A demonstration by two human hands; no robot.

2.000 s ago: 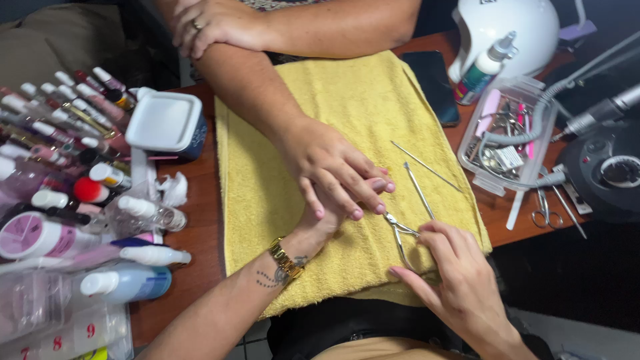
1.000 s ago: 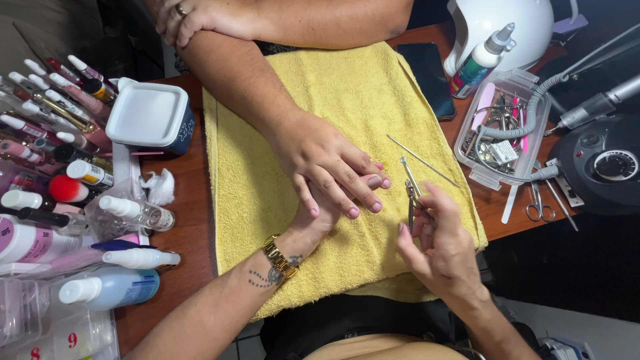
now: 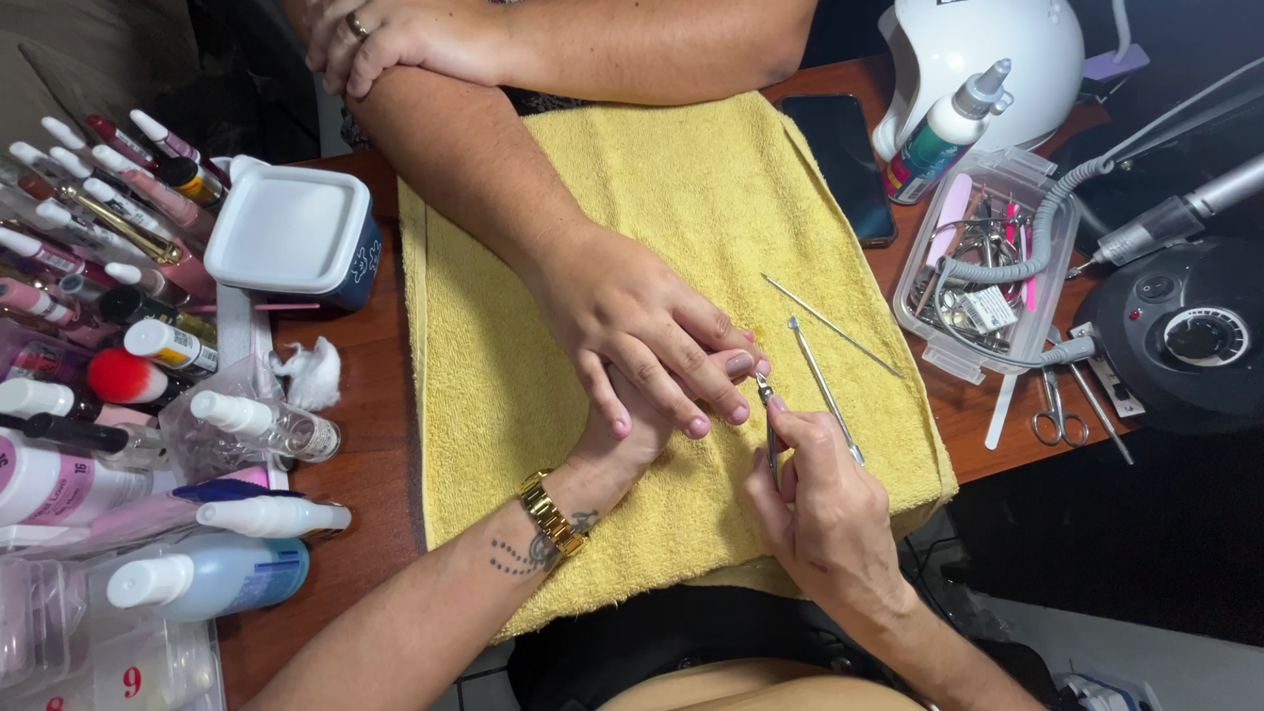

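My left hand (image 3: 632,425), with a gold watch at the wrist, lies under another person's hand (image 3: 632,316) and holds its fingers from below; part of my hand is hidden. My right hand (image 3: 825,494) grips metal cuticle nippers (image 3: 770,425), whose tip touches or nearly touches a fingertip of that person. A metal cuticle pusher (image 3: 826,390) and a thin metal tool (image 3: 829,324) lie on the yellow towel (image 3: 494,444), just beyond my right hand.
Nail polish bottles (image 3: 128,247), a lidded tub (image 3: 291,232), cotton (image 3: 311,375) and a blue bottle (image 3: 217,576) crowd the left. At right are a phone (image 3: 839,168), a spray bottle (image 3: 943,133), a tool box (image 3: 987,267), scissors (image 3: 1059,415), a nail drill unit (image 3: 1175,331) and a white lamp (image 3: 987,59).
My right hand has turned the nippers from lying splayed on the towel to a closed grip, then brought them to the other person's fingertip. My left hand stays under that person's hand.
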